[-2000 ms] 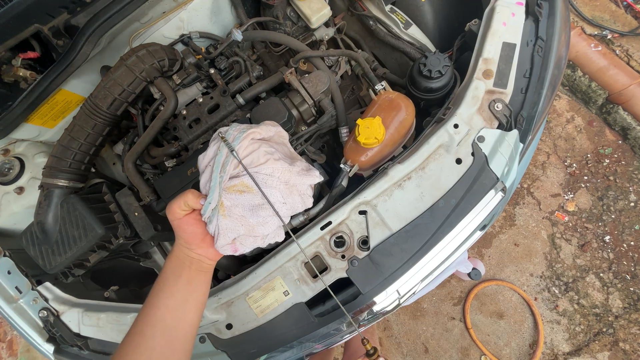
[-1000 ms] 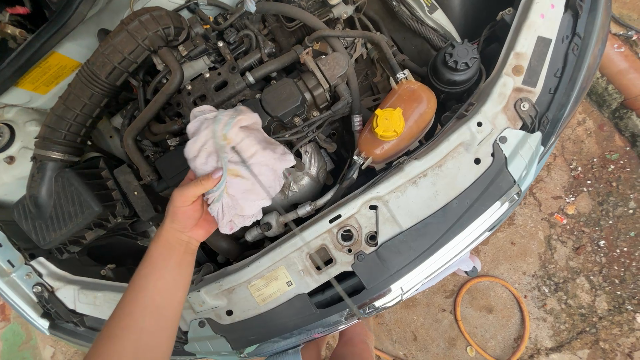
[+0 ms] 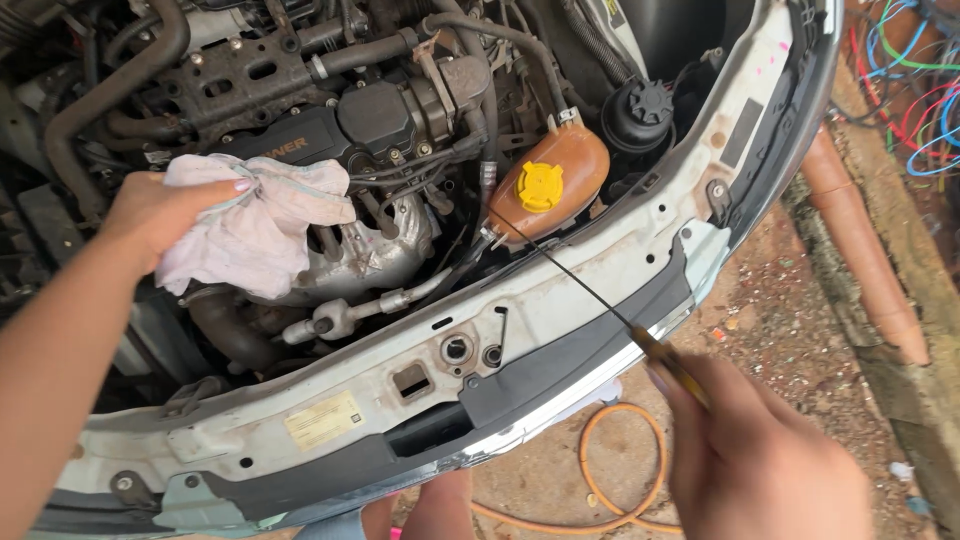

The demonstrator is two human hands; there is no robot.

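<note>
My left hand holds a bunched whitish cloth over the front of the car engine, its thumb pressed on top. My right hand, at the lower right, grips the yellowish handle of an engine oil dipstick. The thin metal rod points up and left across the front panel, and its far end appears over the orange-brown coolant reservoir, near the yellow cap. Rod and cloth are apart. I cannot tell whether the rod touches the reservoir.
The car's white front crossmember runs diagonally below the engine. A black fluid reservoir sits at the upper right. On the ground lie an orange hose, a brown pipe and tangled coloured wires.
The dipstick was against the cloth two seconds ago; now it is away from it, over the coolant reservoir. My right hand has come up into view at the lower right. The view has shifted.
</note>
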